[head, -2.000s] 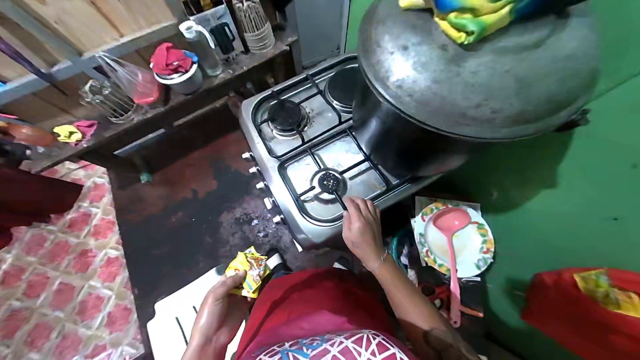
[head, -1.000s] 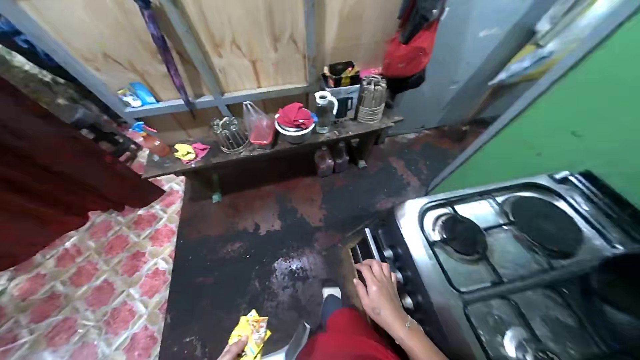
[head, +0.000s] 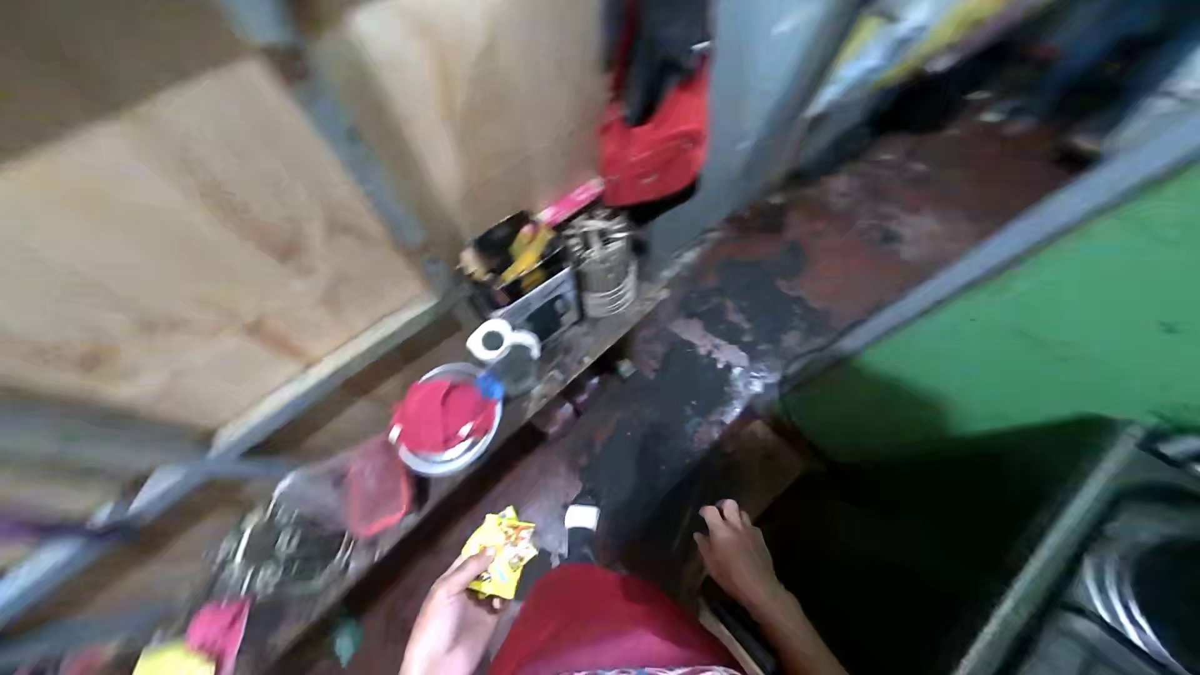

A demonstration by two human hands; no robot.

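Low in the head view, my left hand (head: 459, 600) grips a crumpled yellow packet (head: 502, 551) between thumb and fingers. My right hand (head: 736, 551) is to the right of my red clothing, its fingers loosely curled, with nothing visible in it. A dark wooden edge lies under my right forearm. Part of the gas stove (head: 1050, 553) shows at the lower right, beyond my right arm. The picture is blurred.
A narrow wooden bench (head: 553, 375) along the plywood wall bears a basin with red cloth (head: 445, 422), a clear pitcher (head: 511, 361), a wire rack and a utensil holder (head: 603, 267). A red bag (head: 656, 141) hangs behind. A green wall (head: 1012, 319) stands at right.
The view has swung away from the stove toward the bench and doorway. My right hand has left the stove, where it was near a burner and later at the front edge. My left hand still holds the packet.
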